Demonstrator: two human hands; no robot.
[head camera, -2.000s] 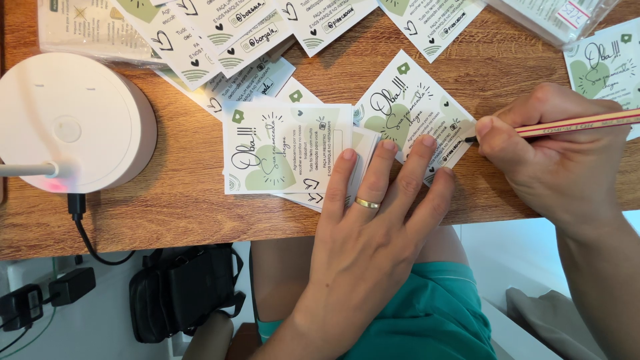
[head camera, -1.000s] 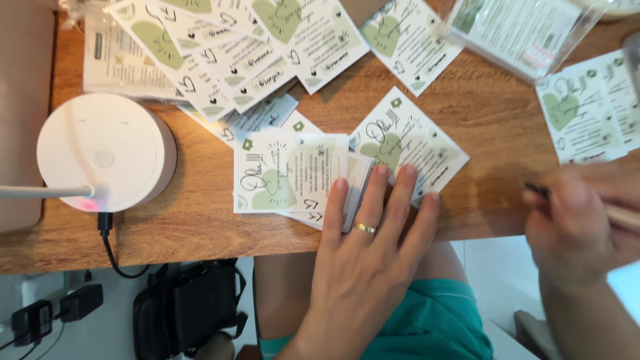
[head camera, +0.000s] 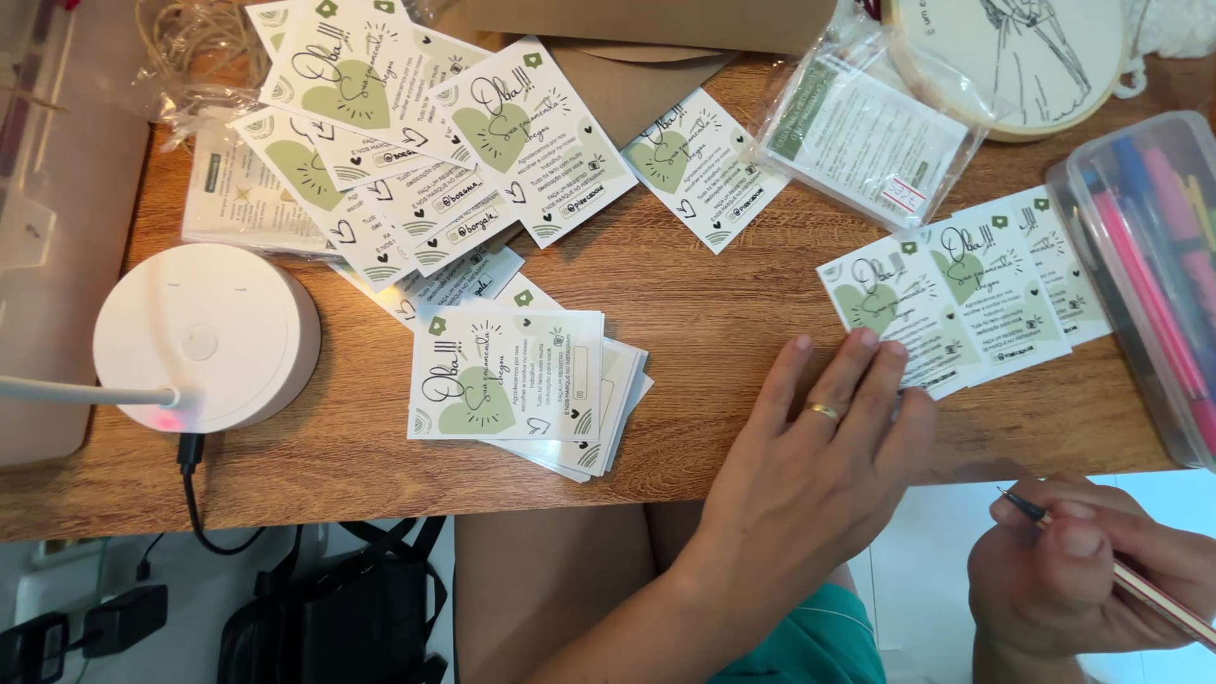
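My left hand (head camera: 826, 456), with a ring on one finger, lies with its fingertips on the lower edge of a printed card (head camera: 893, 309) at the right of the wooden table. That card overlaps another green-heart card (head camera: 1002, 285), and a third lies partly under it. My right hand (head camera: 1073, 560) holds a striped pen (head camera: 1154, 598), its dark tip pointing up and left, off the table's front edge. A stack of the same cards (head camera: 508, 375) sits near the front edge, left of my left hand. More cards (head camera: 532, 142) fan out at the upper left.
A white round lamp base (head camera: 204, 332) with a cable stands at the left. At the right edge is a clear plastic pencil case (head camera: 1140, 285). Bagged cards (head camera: 864, 142), a brown paper envelope (head camera: 636, 85) and an embroidery hoop (head camera: 1007, 57) lie toward the back. A black bag (head camera: 332, 608) is below.
My left hand has moved right, from the stack to the cards at the right. The card written on earlier has left its place beside the stack. My right hand has drawn back below the table edge.
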